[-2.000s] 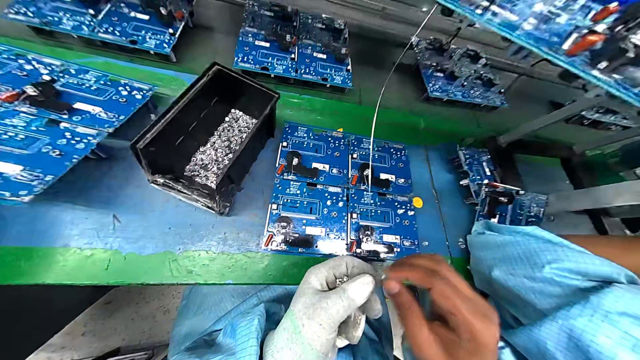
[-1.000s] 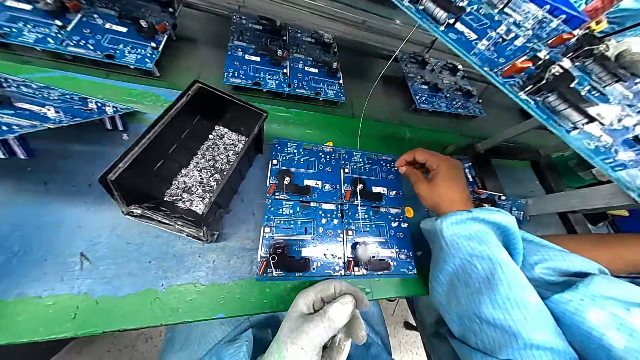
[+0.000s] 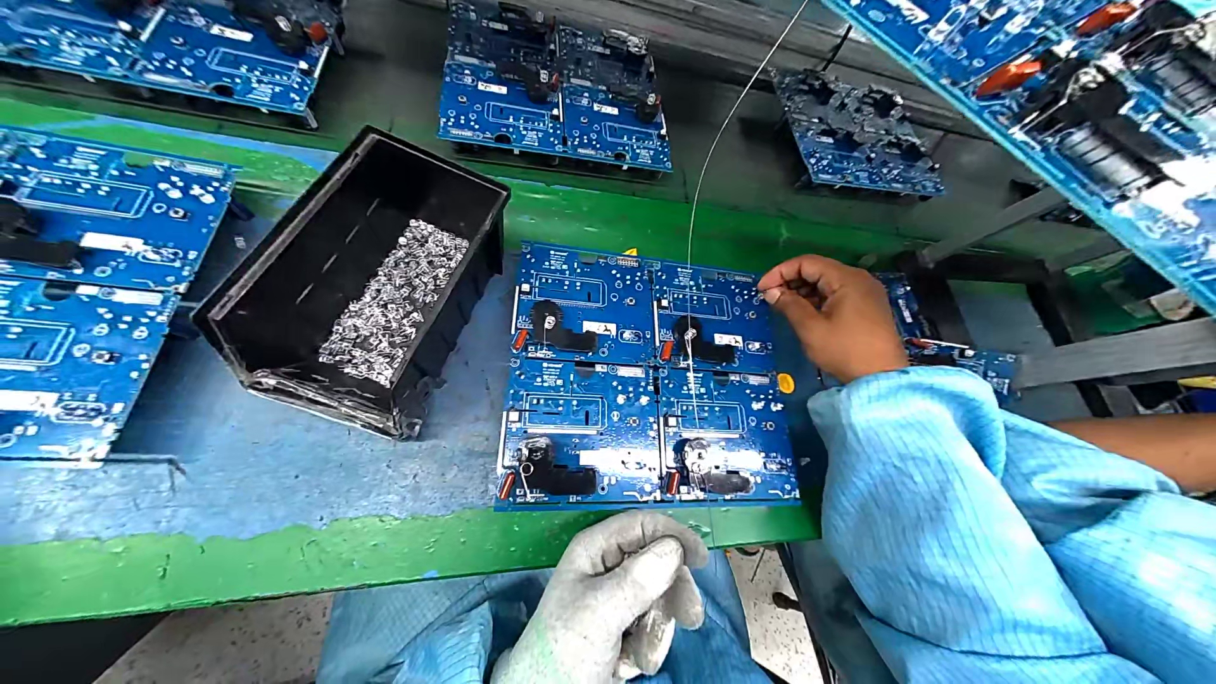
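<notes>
My left hand point(image 3: 622, 594), in a pale glove, is curled just in front of the bench edge; what lies inside its fingers is hidden. My bare right hand point(image 3: 831, 313) has thumb and forefinger pinched at the upper right corner of a blue circuit board panel point(image 3: 627, 408); whether a tiny part is between the fingertips cannot be told. The panel has four sections, with black patches and red components. Left of it stands a black plastic bin point(image 3: 285, 275) holding many small clear parts point(image 3: 394, 304). A thin wire point(image 3: 698, 190) crosses the view above the panel.
More blue circuit boards lie at the left point(image 3: 114, 209), upper left point(image 3: 190, 57), back point(image 3: 551, 123) and back right point(image 3: 855, 133). A large board point(image 3: 1045, 114) juts in at the upper right. Metal bars point(image 3: 1121, 356) and another person's forearm point(image 3: 1140, 446) are at the right. The green bench edge point(image 3: 285, 570) runs in front.
My right hand has moved from beside my gloved left hand to the panel's upper right corner. My left hand has stayed near the bench edge.
</notes>
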